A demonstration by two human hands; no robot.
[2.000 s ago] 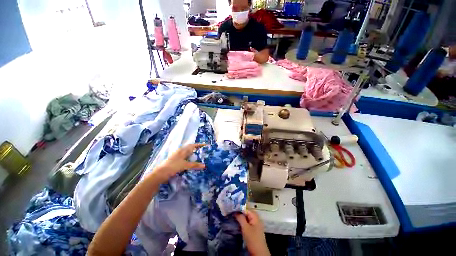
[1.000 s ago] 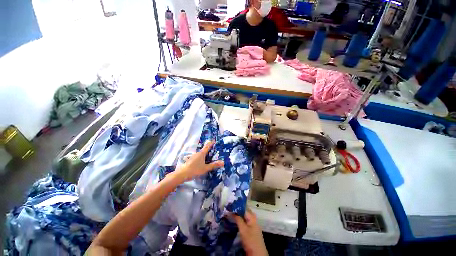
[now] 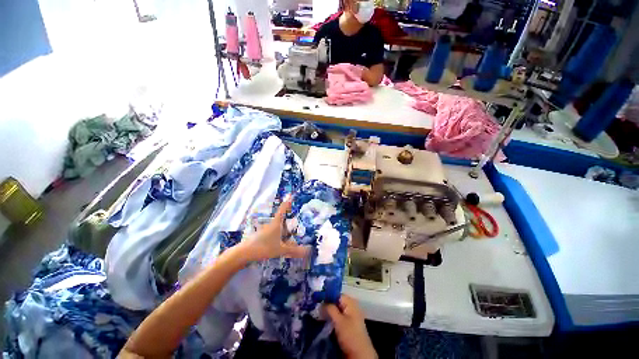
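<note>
Blue floral fabric (image 3: 319, 231) lies at the left edge of the cream-white overlock machine (image 3: 406, 172), its edge beside the presser foot and needle area (image 3: 356, 200). My left hand (image 3: 273, 237) rests on the floral fabric with thumb and fingers spread. My right hand (image 3: 345, 319) pinches the near right edge of the fabric, below the machine's cloth plate (image 3: 369, 270). The pale wrong side of the fabric (image 3: 242, 189) lies in long folds left of my left hand. The stitching point itself is too small to tell.
A heap of blue-and-white cloth (image 3: 63, 301) lies at lower left. Red-orange handles (image 3: 483, 221) lie right of the machine. A blue-edged table with a white top (image 3: 595, 231) stands at right. A masked person (image 3: 350, 42) sits opposite, with pink pieces (image 3: 348, 84) there.
The floral fabric has shifted at the machine, and its printed pattern sits differently. My left hand has moved down along it since the oldest frame. The person opposite has moved the pink pieces slightly.
</note>
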